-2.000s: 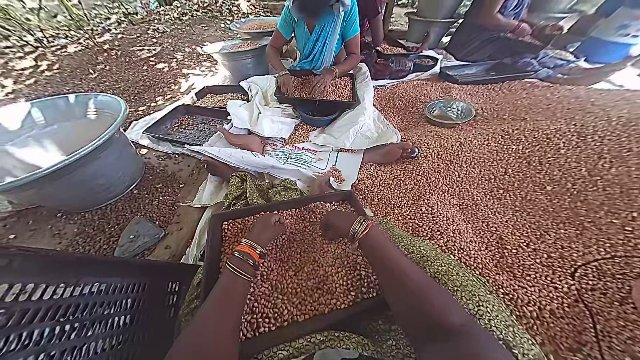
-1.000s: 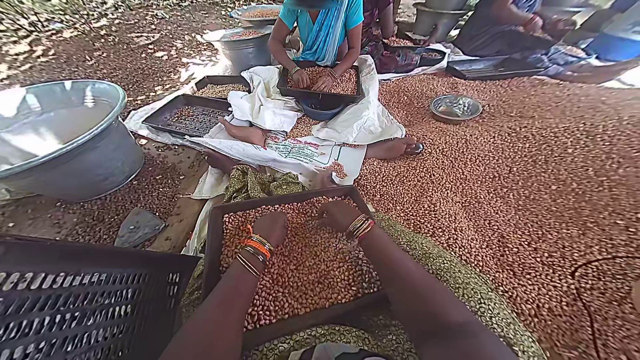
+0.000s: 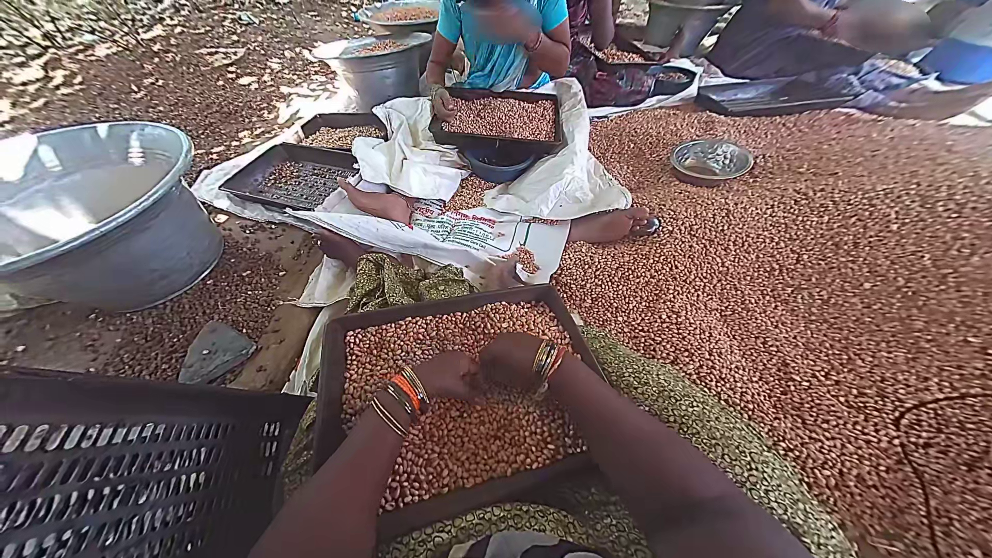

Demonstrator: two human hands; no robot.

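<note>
A dark rectangular tray (image 3: 329,387) full of reddish-brown peanut kernels (image 3: 457,446) rests on the patterned cloth over my lap. My left hand (image 3: 452,375), with bangles at the wrist, is low over the kernels near the tray's middle. Right beside it, almost touching, is my right hand (image 3: 511,361), its fingers curled and pointing toward the left one. Both hands are at the surface of the kernels. The fingertips are partly hidden, so whether either hand holds kernels does not show.
A large metal tub (image 3: 147,256) and a black slotted crate (image 3: 139,457) stand on the left. Kernels (image 3: 775,294) cover the ground at right around a metal bowl (image 3: 711,161). Opposite, a person (image 3: 504,46) sits with a tray (image 3: 496,143) over a blue basin (image 3: 500,167); other people sit behind.
My hands have come together from apart near the tray's middle. The person opposite has raised one hand from the tray toward the face.
</note>
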